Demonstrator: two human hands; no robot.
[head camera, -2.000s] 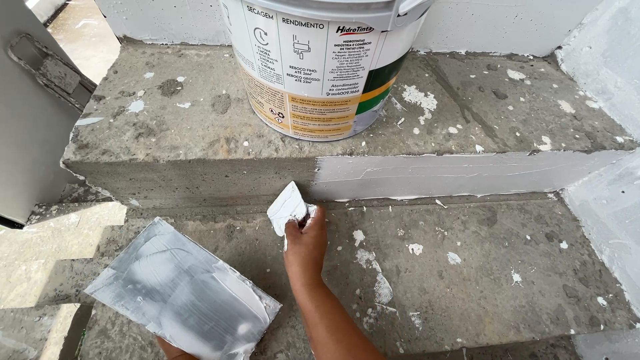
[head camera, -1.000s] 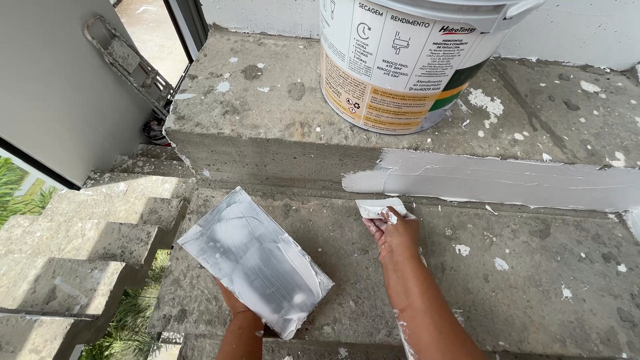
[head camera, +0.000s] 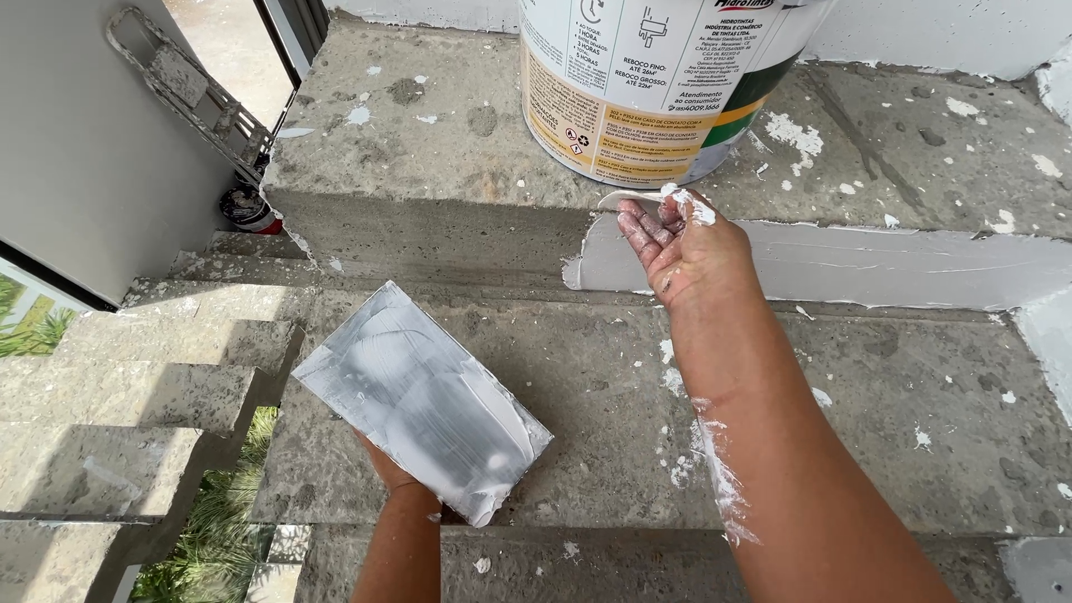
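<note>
My left hand (head camera: 387, 469) grips a flat rectangular metal plate (head camera: 427, 402) from beneath, its top smeared with white paste. At the upper edge of a concrete step's riser, my right hand (head camera: 682, 243) holds a thin putty knife (head camera: 630, 198), mostly hidden by the fingers. White paste marks the thumb and forearm. Smooth pale coating (head camera: 871, 264) covers the riser from around my right hand to the right wall; left of it the riser (head camera: 419, 243) is bare grey concrete.
A large plastic bucket (head camera: 653, 100) stands on the upper step just behind my right hand. A folded metal ladder (head camera: 197, 92) and a dark, paste-stained can (head camera: 249, 209) are at upper left. Concrete stairs (head camera: 109, 394) descend on the left, with plants visible through gaps. A white wall bounds the right.
My right hand has risen from the foot of the riser to its upper edge, and its palm is now turned up. The coating reaches farther left than two seconds ago. The view has shifted left.
</note>
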